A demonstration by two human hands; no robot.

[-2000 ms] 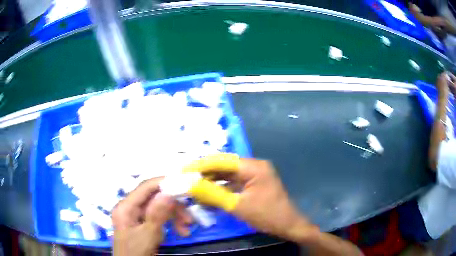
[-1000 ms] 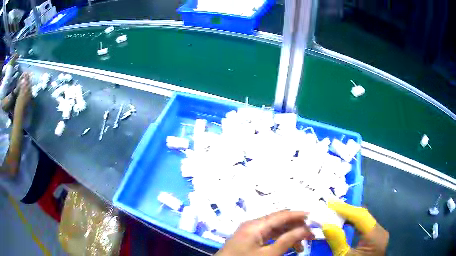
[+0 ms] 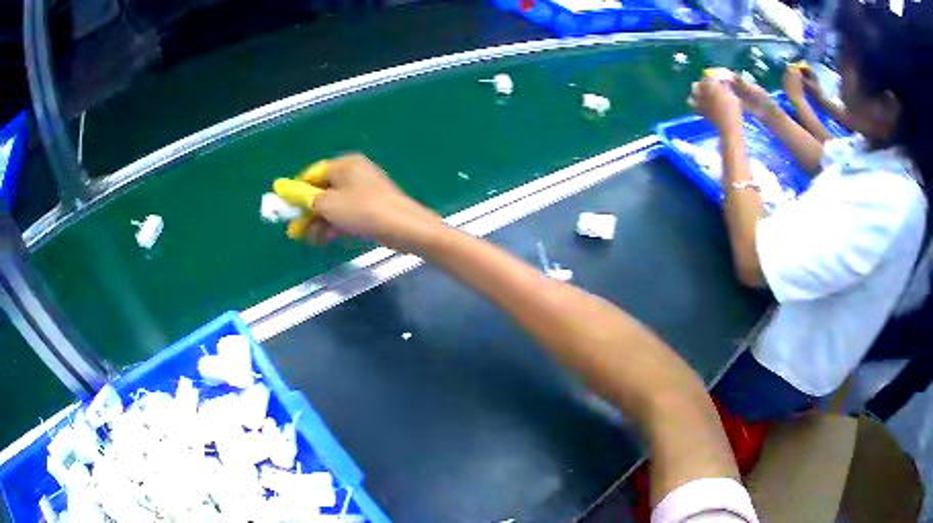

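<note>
My right hand (image 3: 343,201), with yellow finger cots, is stretched out over the green conveyor belt (image 3: 430,143). Its fingertips hold a white plastic part (image 3: 276,207) above the belt. The blue tray (image 3: 307,414), heaped with white parts (image 3: 174,449), is at the lower left, cut off by the picture's edge. My left hand is not in view.
A metal rail (image 3: 512,206) runs between belt and dark bench (image 3: 450,409). A white part (image 3: 595,226) and a stemmed piece (image 3: 558,273) lie on the bench. More white parts are on the belt. A metal post (image 3: 46,306) stands behind the tray. A person (image 3: 839,235) works at another tray at right.
The view has swung to the right. My right hand has moved from the tray out over the belt with a white part. My left hand has left the picture.
</note>
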